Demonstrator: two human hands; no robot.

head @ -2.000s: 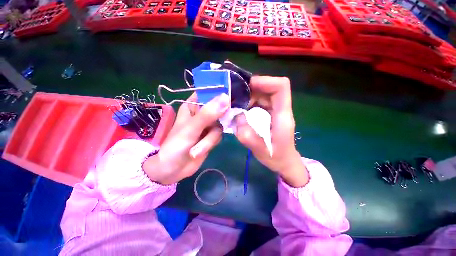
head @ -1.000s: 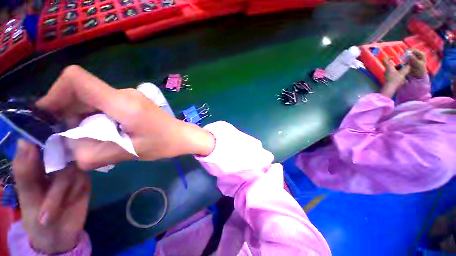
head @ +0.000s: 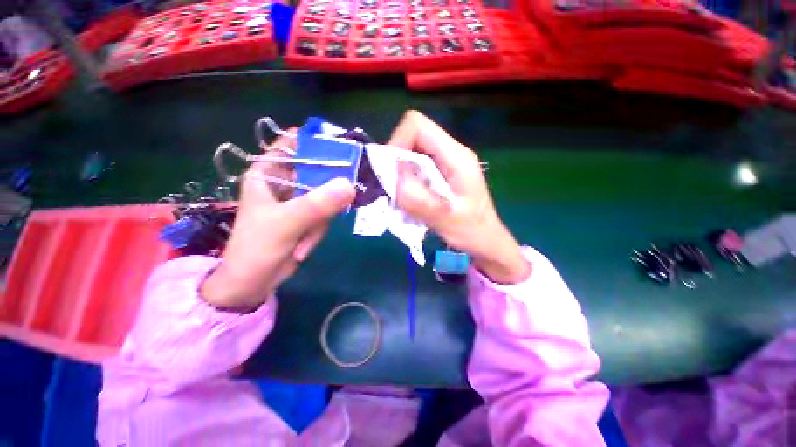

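Observation:
My left hand grips a blue binder clip with silver wire handles pointing left. The clip sits on a dark workpiece, mostly hidden by the clip and cloth. My right hand pinches a white cloth against the workpiece's right side; the cloth's lower corner hangs down. Both hands are above the green bench, close together.
A coral compartment tray is at left, with binder clips at its edge. A ring, blue stick and turquoise clip lie in front. Black clips lie right. Red parts trays line the far side.
The view swung right to another worker, then back. The hands are again near the centre, still holding clip and cloth. The cloth now covers more of the workpiece's right side than two seconds ago.

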